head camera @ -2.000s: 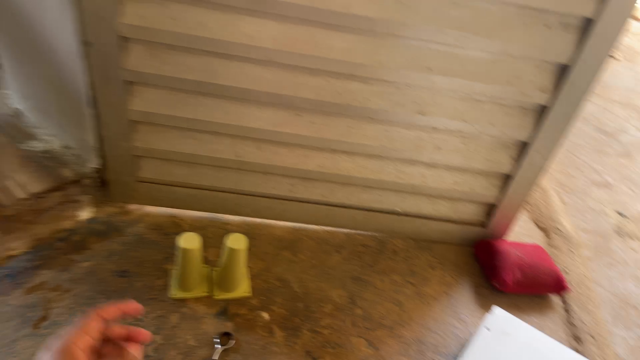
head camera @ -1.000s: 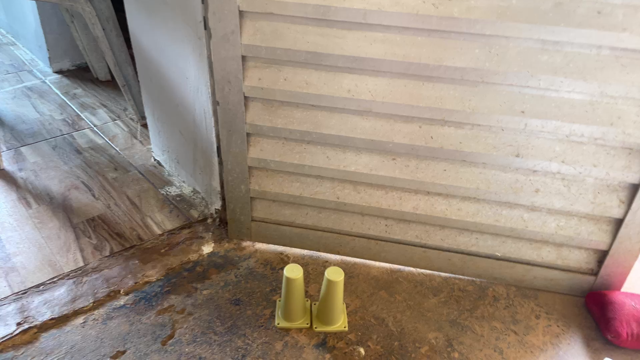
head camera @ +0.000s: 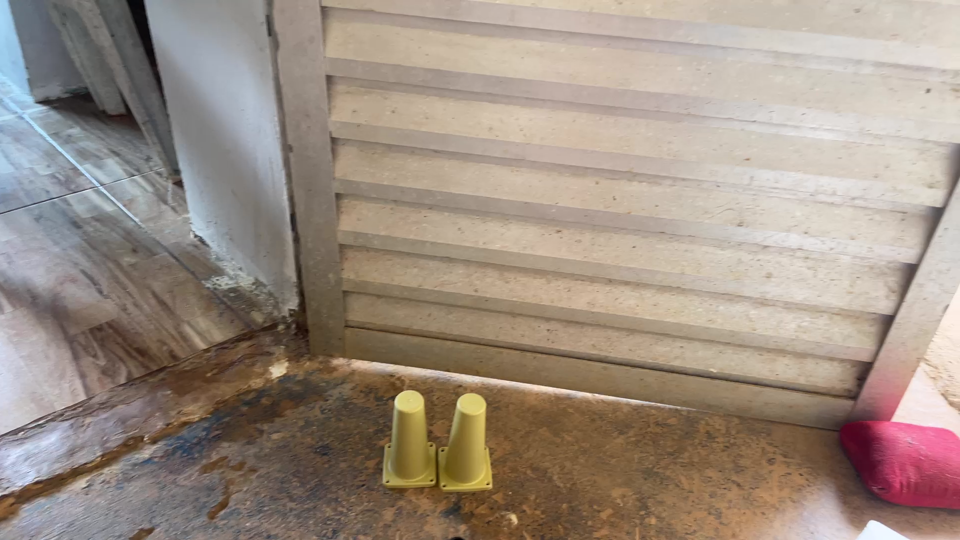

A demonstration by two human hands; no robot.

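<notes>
Neither my left hand nor my right hand shows in the head view. Two yellow-green tapered plastic legs with square, holed base plates stand upright side by side on the worn brown floor, the left one [head camera: 409,439] close beside the right one [head camera: 466,444]. Their narrow rounded ends point up. A small dark object is cut off by the bottom edge just below them, too little of it visible to name.
A louvred door [head camera: 600,225] rises behind the legs. A red cloth bundle [head camera: 904,463] lies by its right corner, near a white object [head camera: 879,531] at the bottom edge. At left are a white wall end [head camera: 232,150] and wood-look floor tiles [head camera: 97,300].
A hand seen at the lower left two seconds ago has left the view. The view has shifted left, bringing in the tiled floor. The two yellow-green legs still stand together.
</notes>
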